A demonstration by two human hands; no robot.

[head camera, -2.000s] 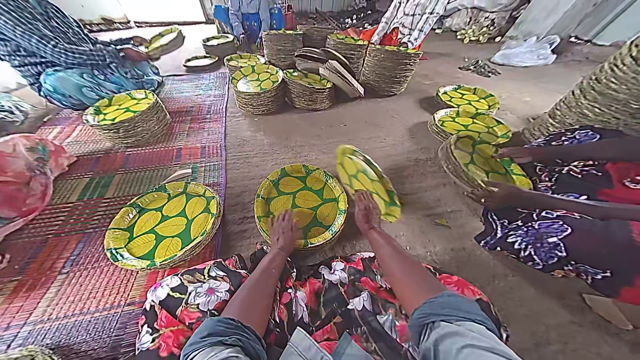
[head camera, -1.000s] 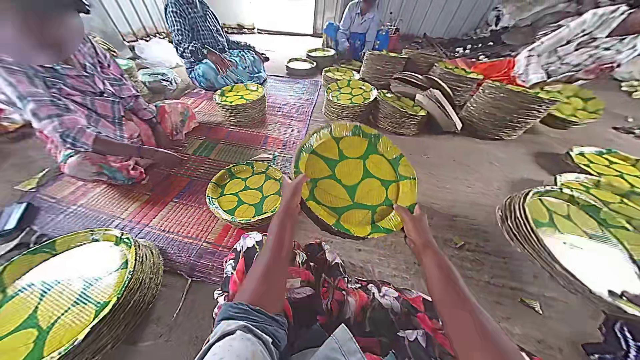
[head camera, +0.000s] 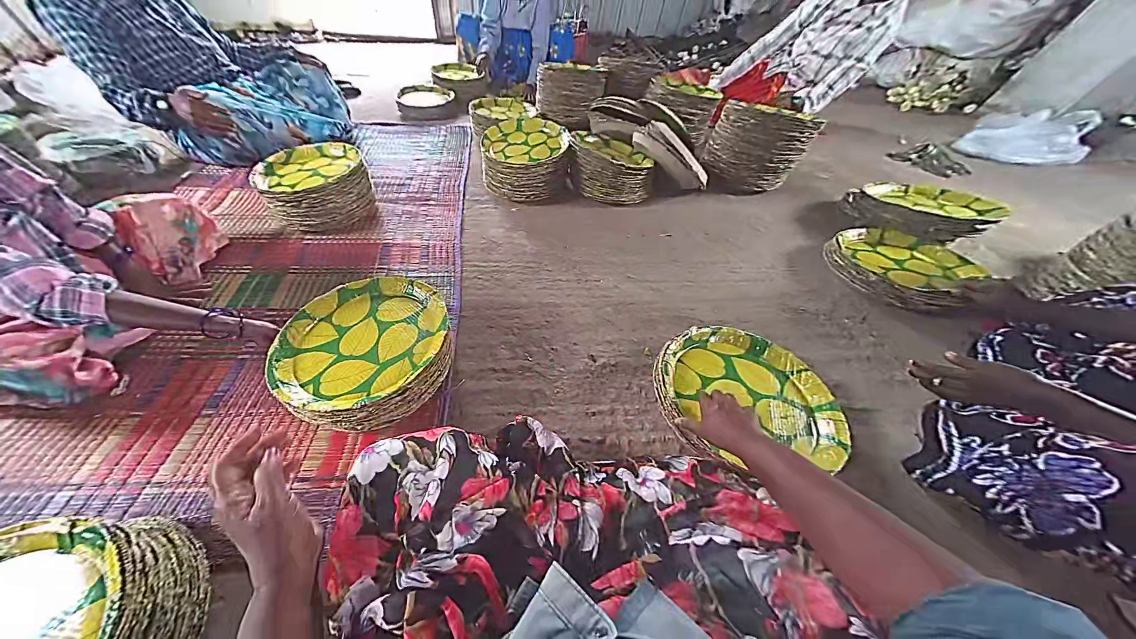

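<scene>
Just right of my lap, my right hand (head camera: 728, 422) rests on the near rim of a stack of green plates with a yellow leaf pattern (head camera: 781, 390); whether its fingers grip the top plate cannot be told. My left hand (head camera: 266, 506) is raised above the woven mat, palm turned inward, fingers apart and holding nothing. Ahead of it on the mat's edge stands another stack of leaf-pattern plates (head camera: 359, 342), with a co-worker's hand at its left rim. A further stack (head camera: 151, 577), partly cut off, sits at the lower left.
A striped mat (head camera: 240, 435) covers the floor at left, bearing a plate stack (head camera: 311, 177). Several tall stacks (head camera: 524, 160) stand ahead, with plates leaning among them. Co-workers sit left and right; one's hand (head camera: 976, 382) reaches in at right near more stacks (head camera: 914, 266).
One second ago both my hands held up a leaf-pattern plate; now they are apart, the left empty, the right on a stack at the right. The view has swung.
</scene>
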